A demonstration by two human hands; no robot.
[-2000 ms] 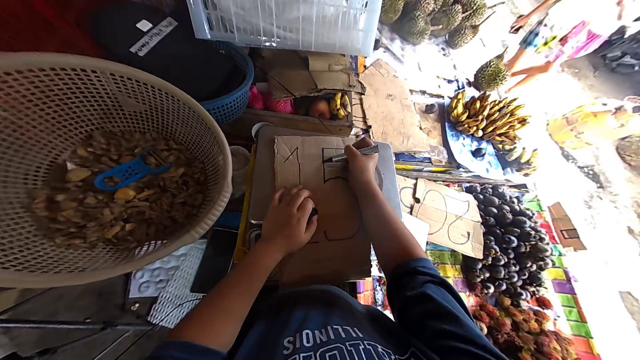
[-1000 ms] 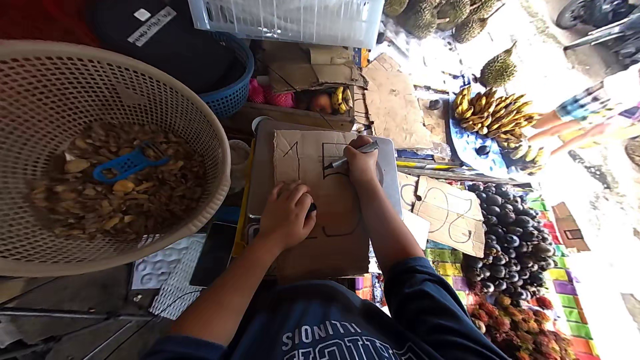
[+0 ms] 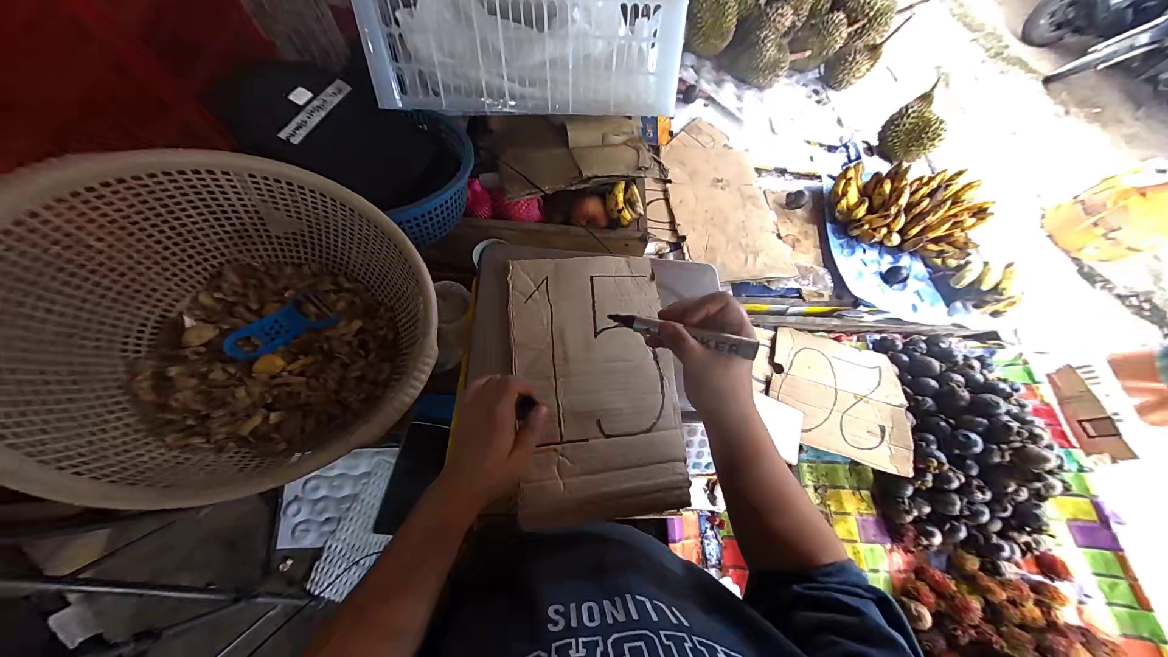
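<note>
A piece of corrugated cardboard (image 3: 593, 383) lies on a grey flat-topped surface (image 3: 493, 301) in front of me, with large numerals drawn on it in dark marker. My right hand (image 3: 712, 347) grips a marker pen (image 3: 684, 336), its dark tip at the left part of the "5" outline. My left hand (image 3: 497, 429) holds a small black marker cap (image 3: 526, 407) between thumb and fingers and rests at the cardboard's left edge. Another marked cardboard piece (image 3: 844, 397) lies to the right, beyond my right wrist.
At left stands a large beige plastic basket (image 3: 411, 265) with peelings and a blue peeler (image 3: 278, 330). A white crate (image 3: 529, 64) is ahead. Durians (image 3: 912, 128), bananas (image 3: 912, 210), dark round fruit (image 3: 967, 438) and rambutans (image 3: 976, 602) lie at right.
The marker's tip has shifted a little on the cardboard, and the "5" outline has more line at its left side. The left hand has stayed by the left edge. A person at upper right has moved away.
</note>
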